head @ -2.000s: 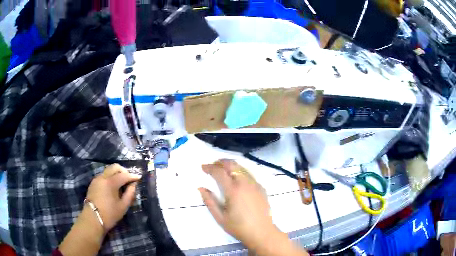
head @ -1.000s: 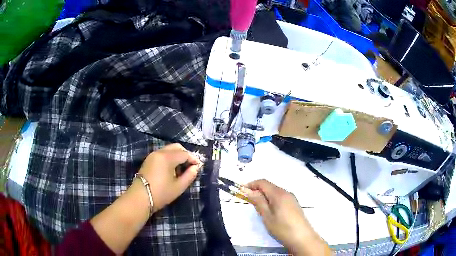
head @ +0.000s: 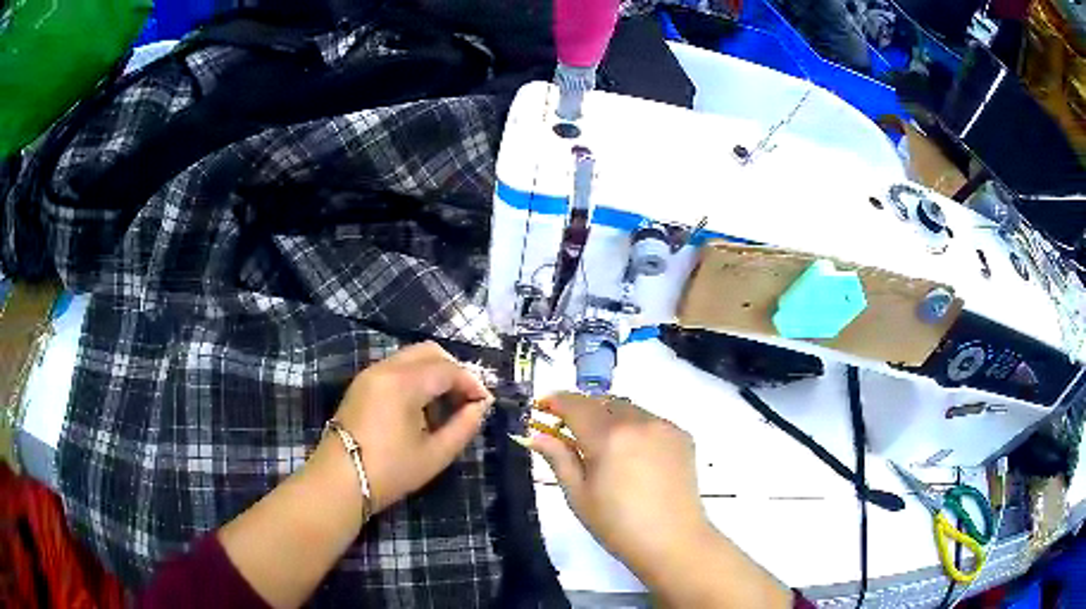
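Note:
The plaid garment panel (head: 274,416) lies left of the needle. A black strip (head: 522,512) runs from the presser foot (head: 530,331) down along the panel's right edge. My left hand (head: 411,416) pinches the cloth edge just below the foot. My right hand (head: 631,470) holds the orange-yellow snips (head: 550,424), with their tip at the strip near my left fingertips; the tip is mostly hidden. The white sewing machine (head: 667,155) stands behind, with a grey-blue cylindrical attachment (head: 595,355) beside the foot.
Scissors with yellow and green handles (head: 960,529) lie at the right. Black cords (head: 810,443) lie under the machine arm. A mint hexagon (head: 819,301) sits on the cardboard strip (head: 726,288). A pink tube (head: 584,30) stands above the needle end. A green bag (head: 72,60) is upper left.
My right hand first picked up the snips from the table, then moved up and left with them to the strip beside my left fingers. My left hand stays on the cloth. The camera view shifted.

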